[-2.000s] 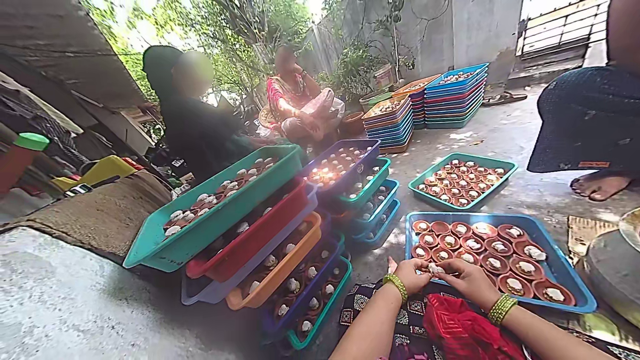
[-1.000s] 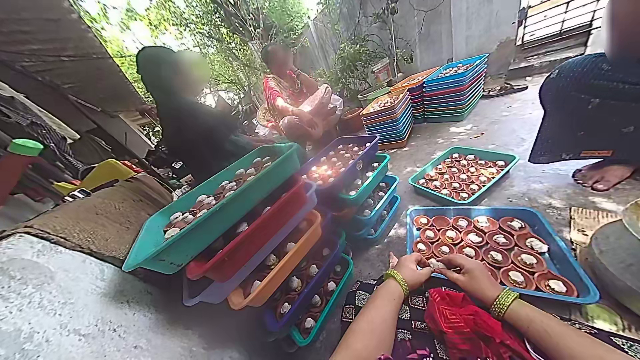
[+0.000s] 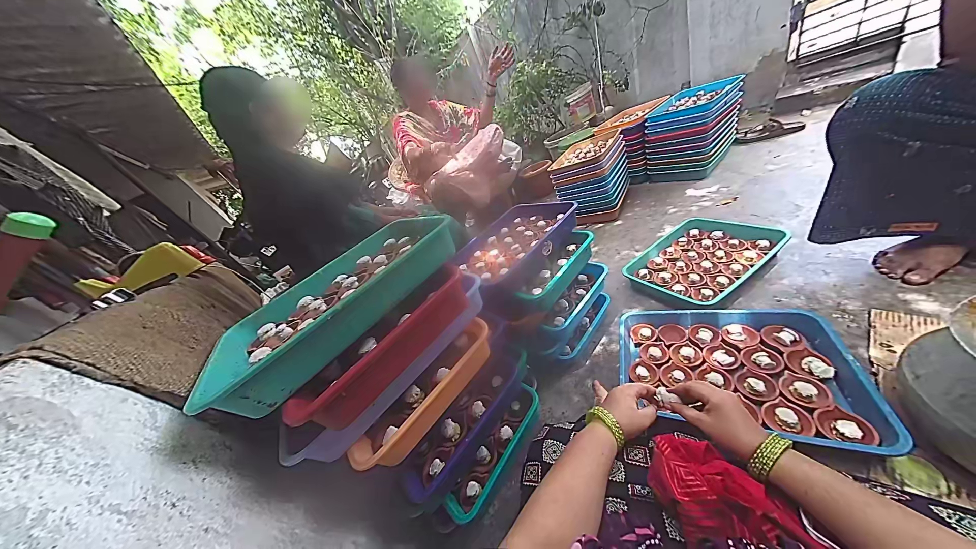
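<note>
A blue plastic tray [image 3: 877, 396] lies on the ground before me, holding several small clay cups [image 3: 803, 390], most with a white lump inside. One cup in the back row [image 3: 672, 334] shows no white lump. My left hand [image 3: 629, 412] and my right hand [image 3: 720, 415] meet over the tray's near left edge. Between their fingertips they pinch a white soft lump [image 3: 666, 396]; whether a cup is under it is hard to tell. Green bangles circle both wrists. Behind the blue tray lies a green tray [image 3: 705, 299] of similar filled cups.
Staggered stacks of filled trays [image 3: 335, 335] rise at my left, with more stacked trays [image 3: 690, 141] farther back. Two people sit beyond the near stacks. Another person's bare foot [image 3: 919, 261] is at the right, near a round vessel [image 3: 942, 389] beside the blue tray.
The seated person at the back has raised a hand. My hands stay together at the tray's near left edge, their fingers shifted slightly around the small white lump.
</note>
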